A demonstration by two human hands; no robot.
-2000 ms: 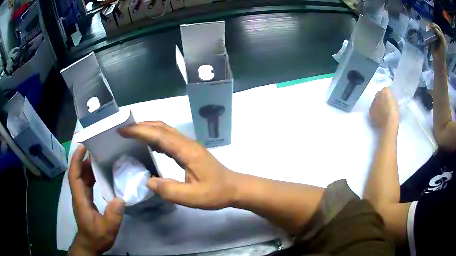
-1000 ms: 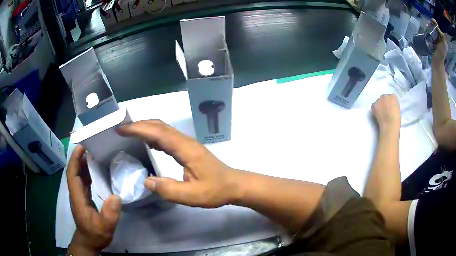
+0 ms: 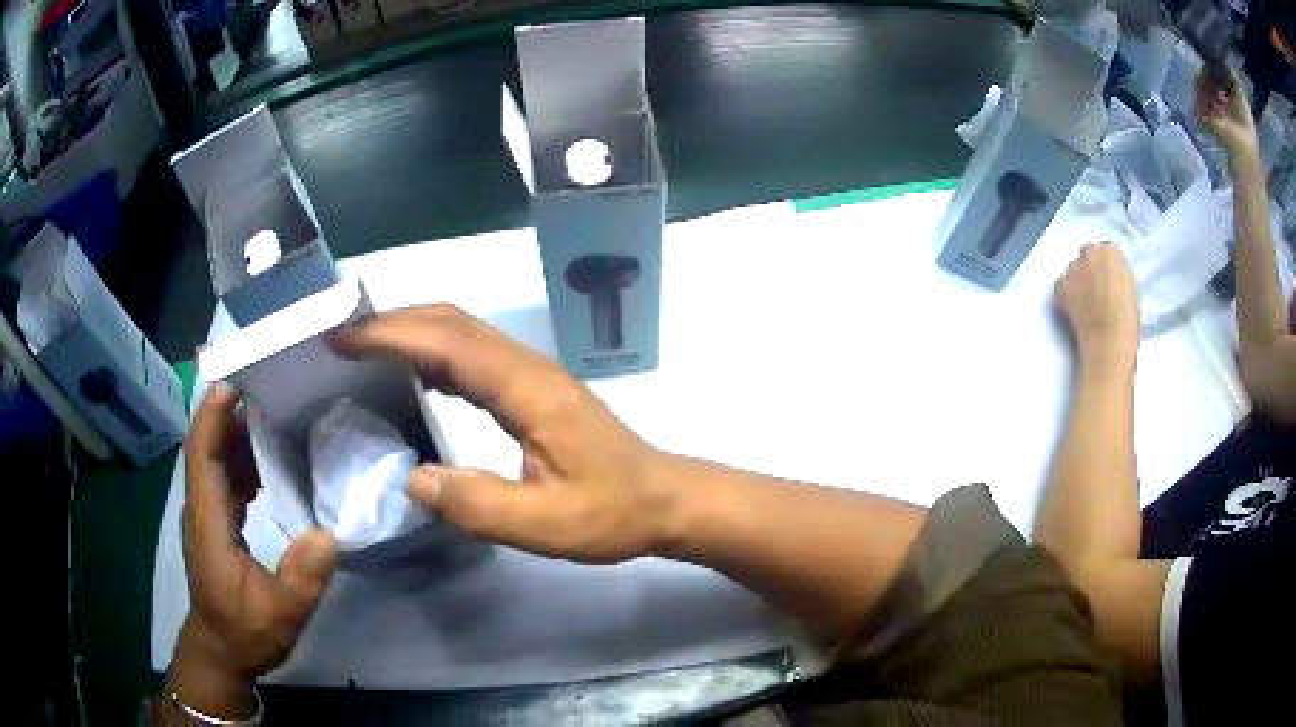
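An open retail box [image 3: 284, 405] stands tilted in front of me with its lid up. A crumpled white poly bag [image 3: 358, 476] sits in its mouth. My left hand [image 3: 242, 554] grips the box's left side, thumb at the near edge. My right hand [image 3: 547, 440] holds the right side, fingers at the lid and thumb at the bag. The lower part of the box is hidden by my hands. Another open retail box [image 3: 604, 270] stands upright beyond, with a white round piece [image 3: 587, 162] in its mouth. A third open box [image 3: 270, 277] stands behind the held one.
The boxes stand on a white work sheet [image 3: 796, 355] before a dark conveyor belt [image 3: 796, 107]. Another retail box [image 3: 107, 355] leans at far left. At right are another open box [image 3: 1016, 192], piled poly bags [image 3: 1158, 199] and another person's arms [image 3: 1102, 412].
The standing boxes and bench appear slightly higher in the view. My hands keep their hold on the box. The other person's far hand has lifted with a dark device.
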